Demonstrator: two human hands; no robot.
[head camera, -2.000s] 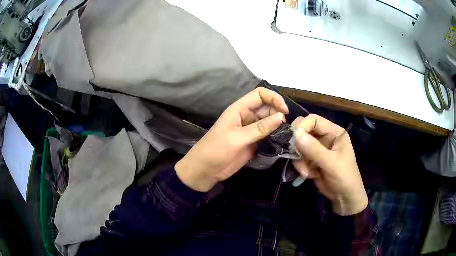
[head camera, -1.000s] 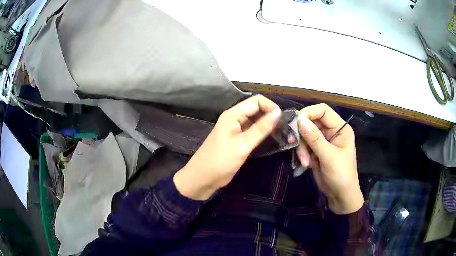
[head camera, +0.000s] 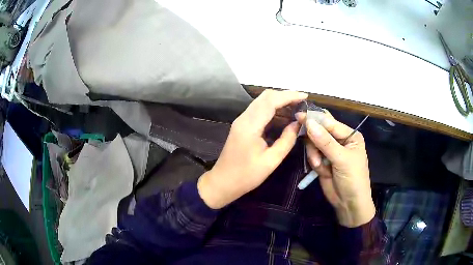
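The garment panel (head camera: 150, 52) is large and grey-beige and spreads over the table at the left. Its dark brown topstitched strip (head camera: 192, 135) hangs off the table edge towards my hands. My left hand (head camera: 254, 147) pinches a small dark end of the garment (head camera: 302, 107) between thumb and fingers. My right hand (head camera: 337, 160) pinches the same end from the right. It also holds an awl (head camera: 308, 180) across the palm, its pale handle end low and its thin metal rod pointing up right. The fingers partly hide the pinched end.
The white table (head camera: 311, 57) has a wooden edge (head camera: 415, 120) just beyond my hands. Scissors (head camera: 459, 89) with olive loops lie at the right. A green basket (head camera: 50, 207) with cut pieces (head camera: 96, 191) stands at lower left. Part of the sewing machine (head camera: 332, 2) shows at the top.
The garment end has been turned and drawn up between the fingertips. My left fingers have spread wider. The awl's rod and pale handle now show more clearly in my right hand.
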